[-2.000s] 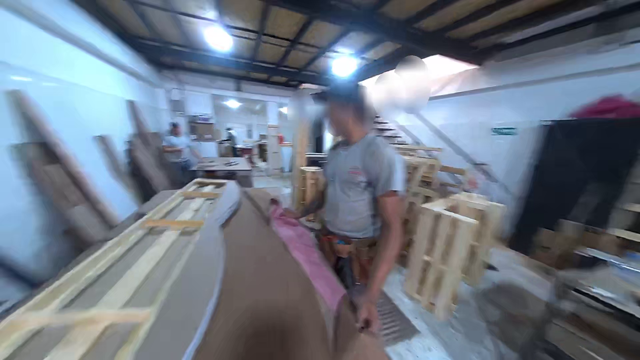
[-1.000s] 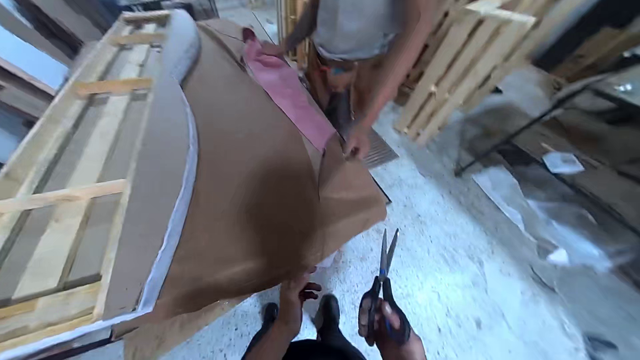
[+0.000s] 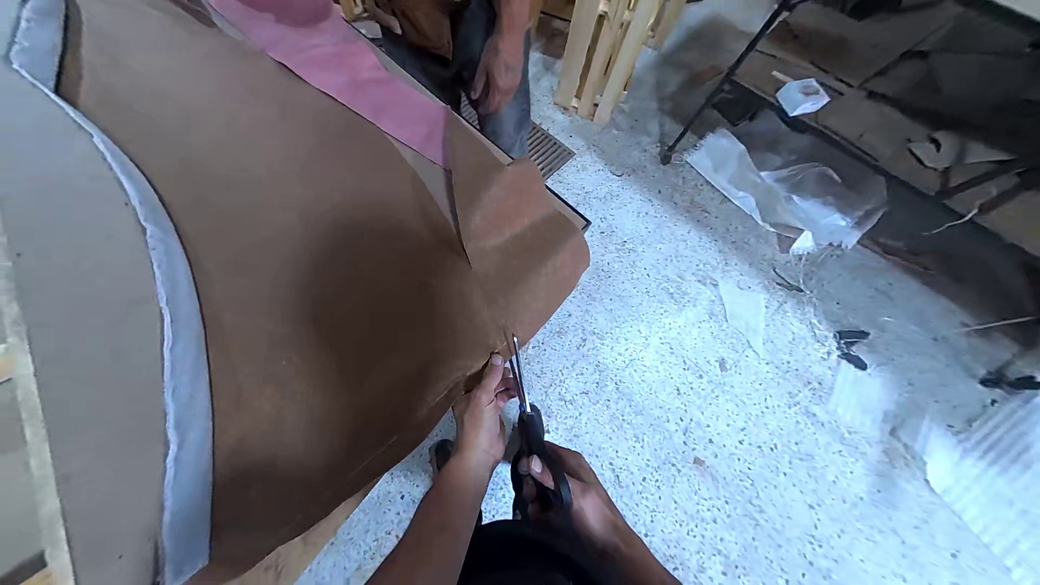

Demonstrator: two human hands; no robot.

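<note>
A large brown sheet, apparently leather or fabric (image 3: pixel 325 244), lies over the table, its front edge hanging free. My left hand (image 3: pixel 483 414) pinches that edge between thumb and fingers. Black-handled scissors (image 3: pixel 528 422) are in my right hand (image 3: pixel 565 491), just right of the left one; their blades point away from me and meet the sheet's edge near my left fingertips. A slit runs in the sheet farther up, beside a pink strip of material (image 3: pixel 349 73) lying on it. A padded panel with a pale curved edge (image 3: pixel 183 325) is at the left.
Across the table corner, a co-worker's hand (image 3: pixel 500 73) hangs beside their leg. Wooden slatted frames (image 3: pixel 605 57) stand behind. A black-legged metal stand (image 3: pixel 715 97), clear plastic sheeting (image 3: pixel 780 187) and scraps lie to the right on the speckled floor (image 3: pixel 650 366). A floor grate (image 3: pixel 548 150) is near the co-worker.
The scissors have moved up to the brown sheet's edge, their blades closer together than a second ago. My left hand now pinches the edge. The co-worker's hand has left the pink strip. The view has tilted down.
</note>
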